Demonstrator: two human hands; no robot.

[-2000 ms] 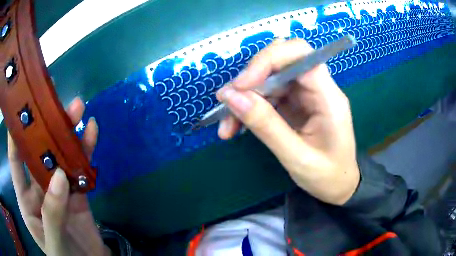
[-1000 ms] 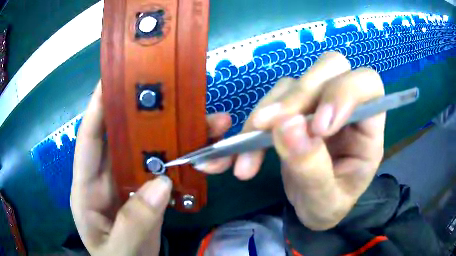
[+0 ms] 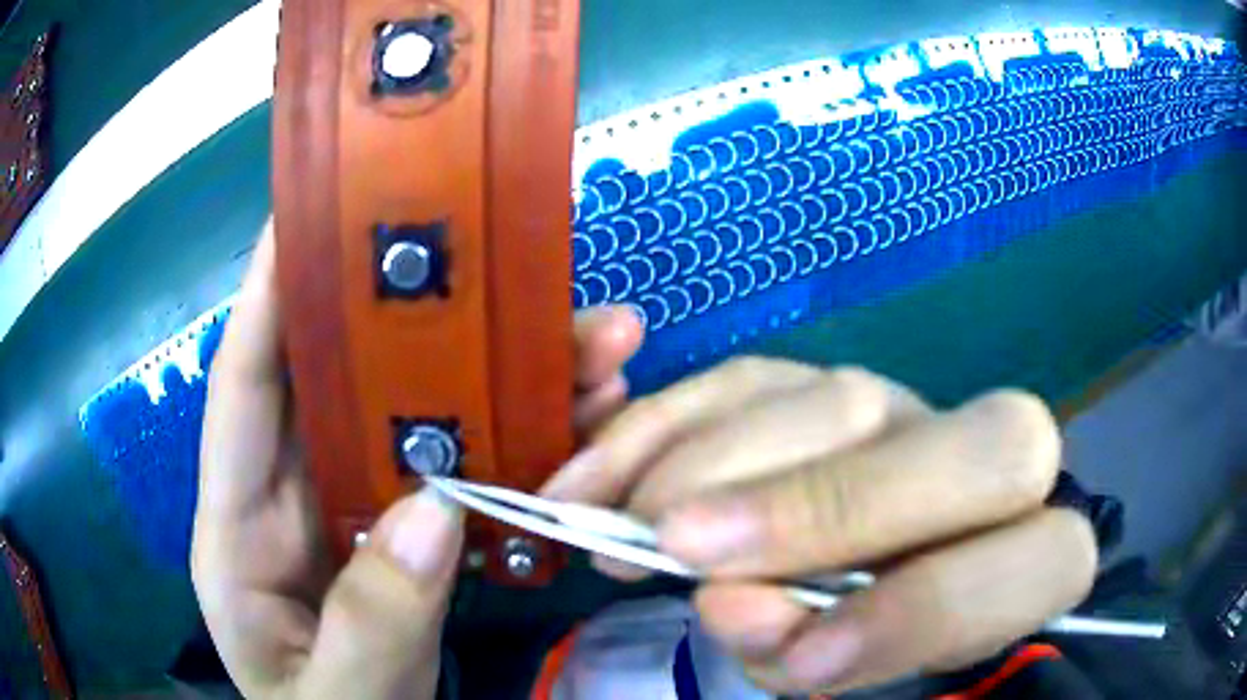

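My left hand (image 3: 328, 574) holds the orange-brown carrier block (image 3: 527, 274) upright on the left of the view, thumb on its face near the lower end. Three round silver parts show in black-edged square recesses; the block's top is cut off by the frame. My right hand (image 3: 875, 533) grips slim silver tweezers (image 3: 602, 528). Their tip touches or nearly touches the lower edge of the lowest round part (image 3: 428, 450), beside my left thumb. A thin pale ring seems to lie around that part; its exact seating is too small to tell.
A blue ring sheet (image 3: 821, 192) with rows of white arcs and strong glare runs from behind the block to the far right, on a green surface (image 3: 889, 342). Other red-brown blocks lie at the left edge (image 3: 19, 137). A curved white band (image 3: 123, 164) crosses the upper left.
The block came in from the left to the centre-left, then stayed. My right hand left the sheet for the lowest part, then dropped lower and turned the tweezers, their tip now below that part.
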